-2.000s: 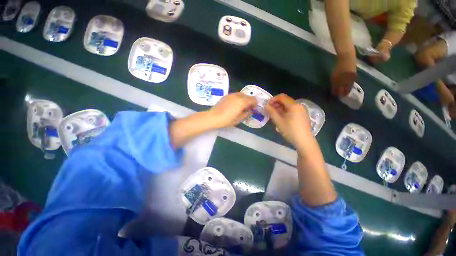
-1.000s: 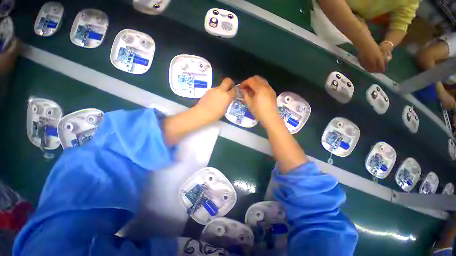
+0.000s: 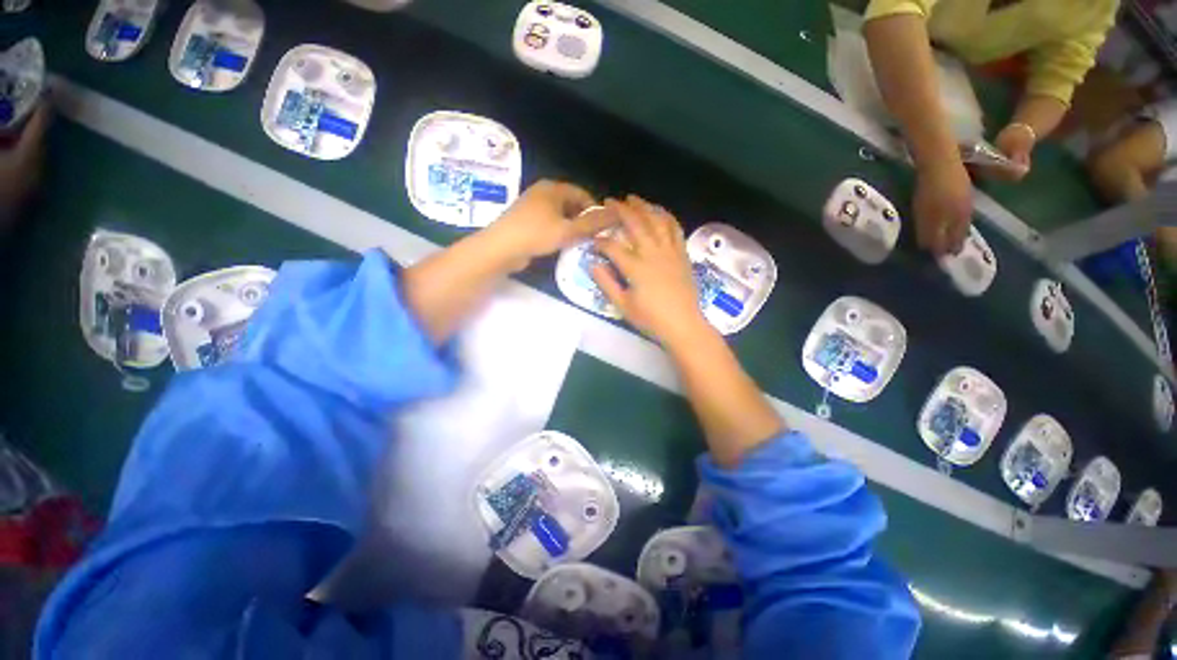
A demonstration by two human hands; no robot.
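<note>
A white open housing (image 3: 576, 276) with a light-blue circuit board lies on the dark green belt at its near rail, partly covered by my hands. My left hand (image 3: 555, 219) is at its upper left edge, with thumb and fingertips together near the rim. My right hand (image 3: 649, 268) lies over its right side with fingers bent. Whether either hand grips the housing or a small part is too blurred and hidden to tell. A second housing (image 3: 731, 279) with a board and blue component sits just right of my right hand.
More housings (image 3: 463, 169) line the belt on both sides. Housings (image 3: 545, 504) also lie on the near bench by a white sheet (image 3: 497, 374). A pale rail (image 3: 774, 419) separates bench and belt. Opposite, a person in yellow touches a cover (image 3: 968, 262); another hand (image 3: 23, 161) shows at far left.
The belt's near-row housings have shifted left. My hands have moved left with the housing, and my right hand now lies over its board. The opposite person's hand has returned to a cover.
</note>
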